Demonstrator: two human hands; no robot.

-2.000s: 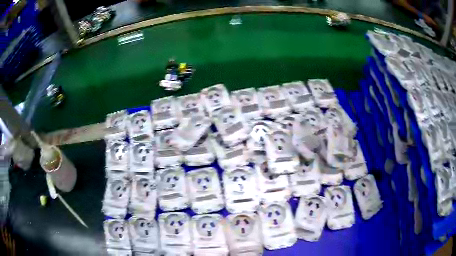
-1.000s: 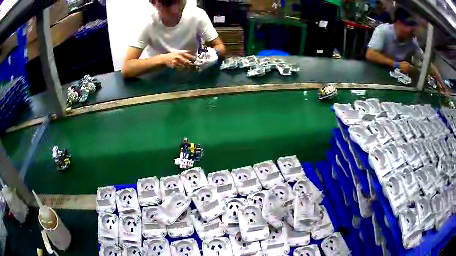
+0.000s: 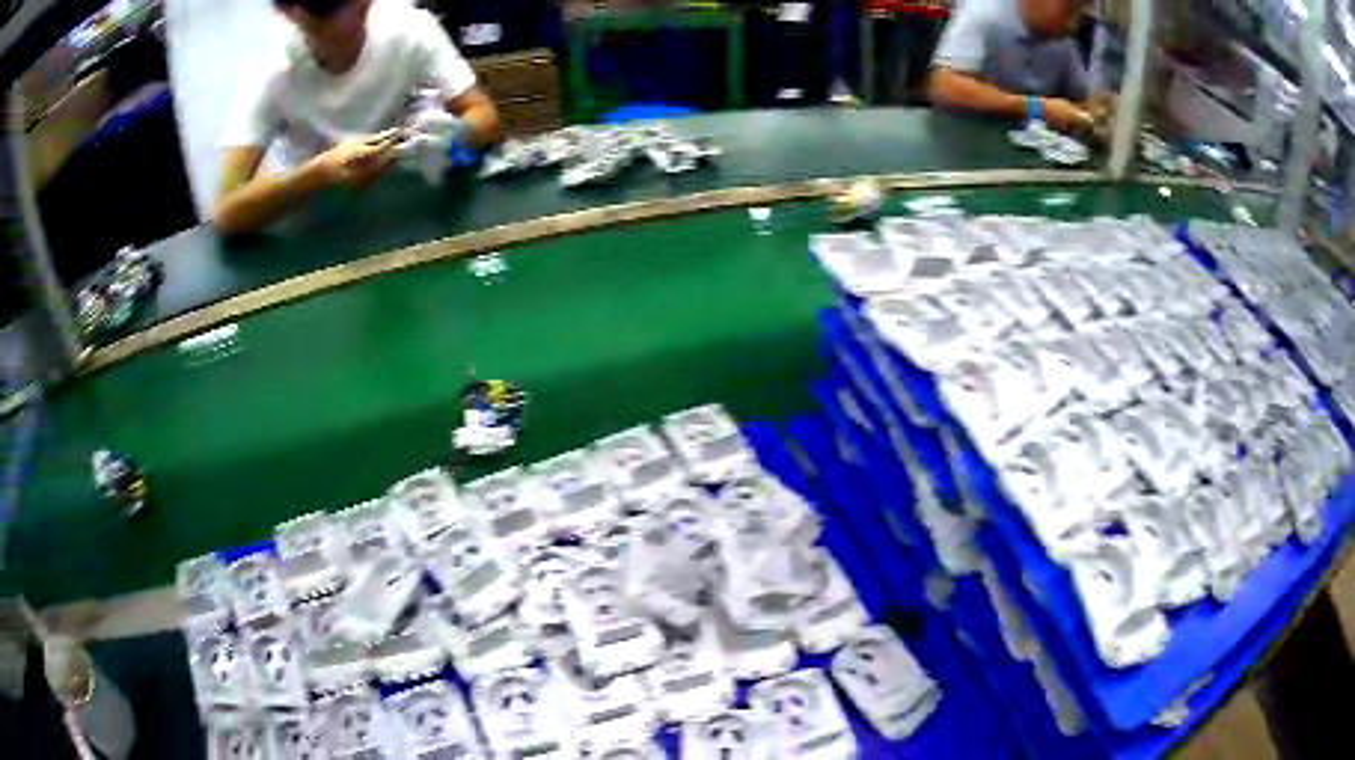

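Many white socket housings [image 3: 517,710] lie face up in rows on a blue tray [image 3: 951,728] in front of me; some lie loosely across others. A circuit-board assembly [image 3: 489,417] with white, yellow and dark parts sits on the green conveyor belt [image 3: 639,319] just beyond the housings. Another small assembly [image 3: 119,483] is on the belt at the left. The picture is blurred, so fine detail cannot be told. Neither of my hands is in the picture.
Stacked blue trays of white housings [image 3: 1115,431] rise at the right. A white cup [image 3: 92,705] stands at the lower left. Across the belt, a person in a white shirt [image 3: 349,97] handles a white part; another person [image 3: 1011,60] sits farther right. Posts stand at both sides.
The view first tilted up, bringing the people into view, then turned right. The housings now appear farther left, and more of the stacked trays shows. No hand of mine has appeared.
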